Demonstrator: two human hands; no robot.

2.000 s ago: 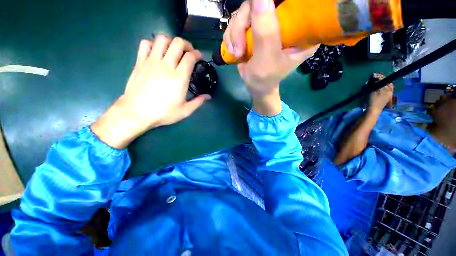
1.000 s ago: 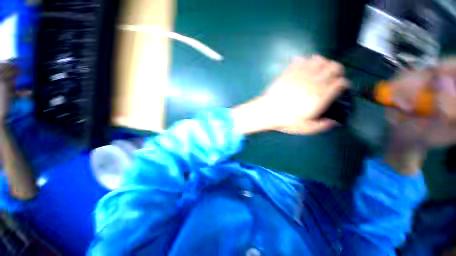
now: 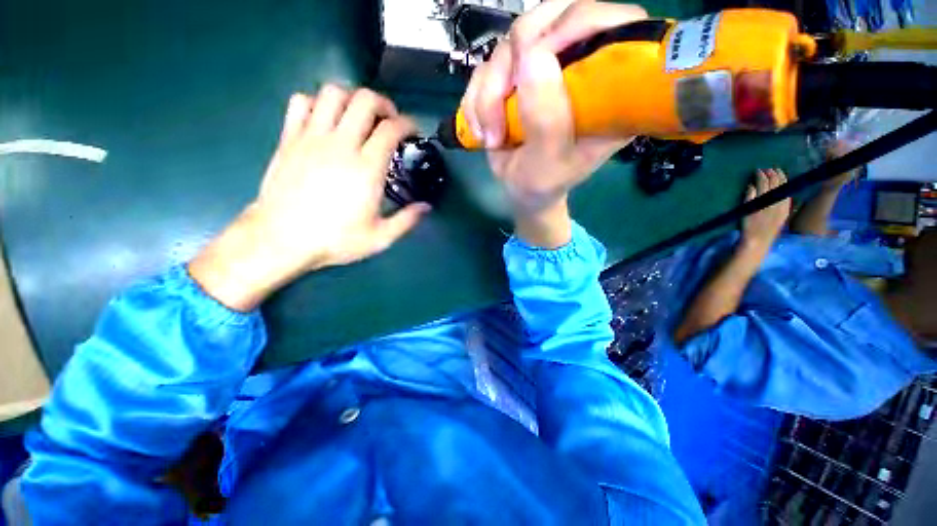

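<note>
My left hand [image 3: 327, 185] lies over a glossy round black part [image 3: 419, 173] on the green bench [image 3: 134, 92], with fingers and thumb around its left side. My right hand [image 3: 545, 103] is closed around the orange electric screwdriver [image 3: 658, 77], which is held nearly level. The screwdriver's dark nose points left at the upper right edge of the round part. Whether the tip touches a screw cannot be told.
The silver and black screw feeder [image 3: 416, 29] stands beyond my hands. Several round black parts [image 3: 663, 164] lie right of the screwdriver. A black cable [image 3: 822, 159] crosses the right side. A coworker's arm [image 3: 735, 262] is at right. A pale strip [image 3: 51, 150] and cardboard [image 3: 19, 360] are at left.
The view swung left a second ago and is back. My left hand still holds the round part, and my right hand still holds the screwdriver. The coworker's hands have moved.
</note>
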